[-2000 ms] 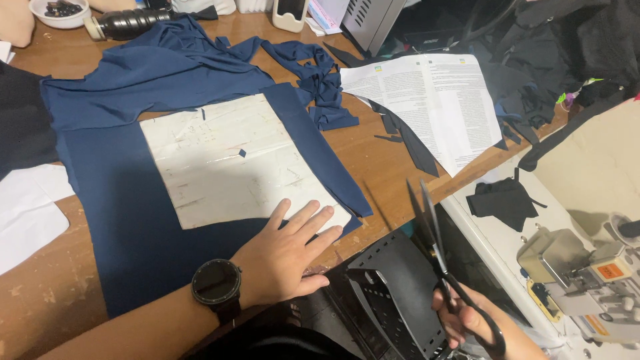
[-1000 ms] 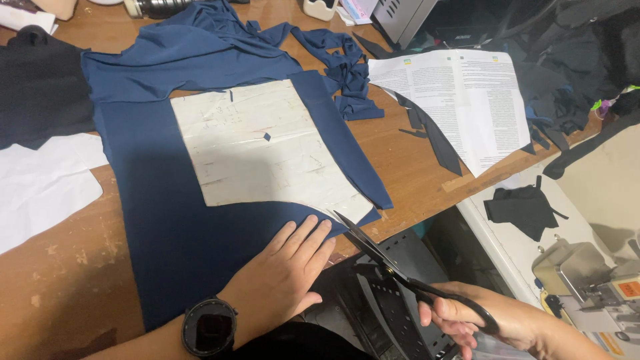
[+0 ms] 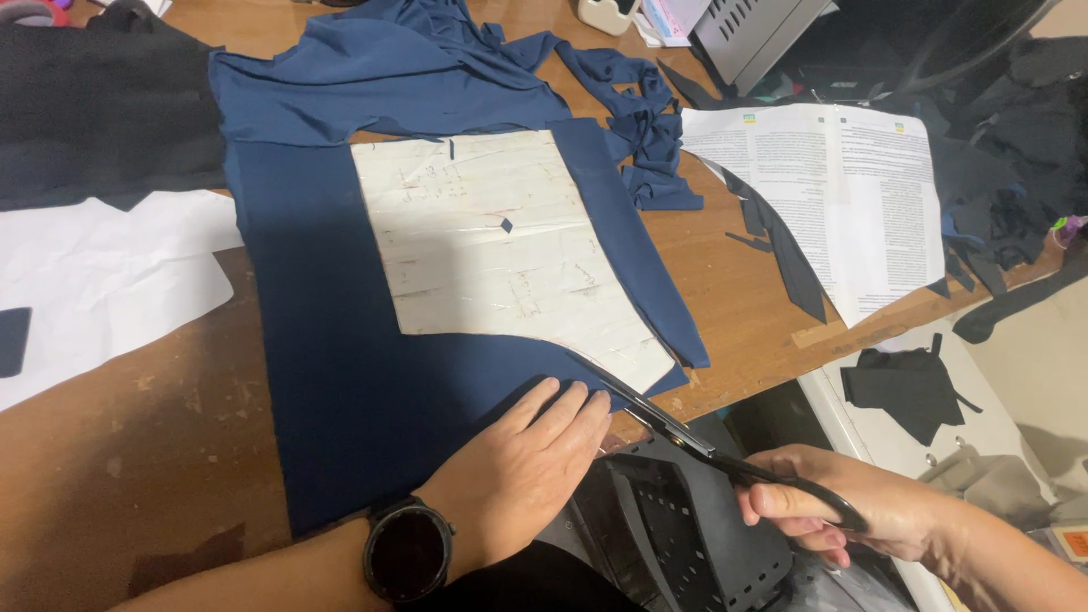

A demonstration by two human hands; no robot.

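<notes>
A whitish pattern piece (image 3: 484,246) with handwritten marks and a curved lower edge lies on navy blue fabric (image 3: 331,408). My left hand (image 3: 518,450), with a black watch at the wrist, rests flat on the fabric below that curve, fingers slightly spread. Fabric scissors (image 3: 680,438) with black handles are held in my right hand (image 3: 833,501), to the right of my left hand. Their blades lie along the curved edge, nearly closed, close to my left fingertips; whether fabric is between them is hard to tell. A small dark diamond-shaped scrap (image 3: 507,225) sits on the pattern.
Printed paper (image 3: 875,195) and black scraps (image 3: 790,263) lie at the right of the wooden table (image 3: 714,246). Navy strips (image 3: 654,144) lie behind. White paper (image 3: 102,272) and black fabric (image 3: 102,110) are at left. A black perforated plastic container (image 3: 680,518) stands below the table edge.
My right hand has brought the scissors from off the table's edge to the pattern's lower corner, and the blades have moved further along the curve. The blades were wider apart before.
</notes>
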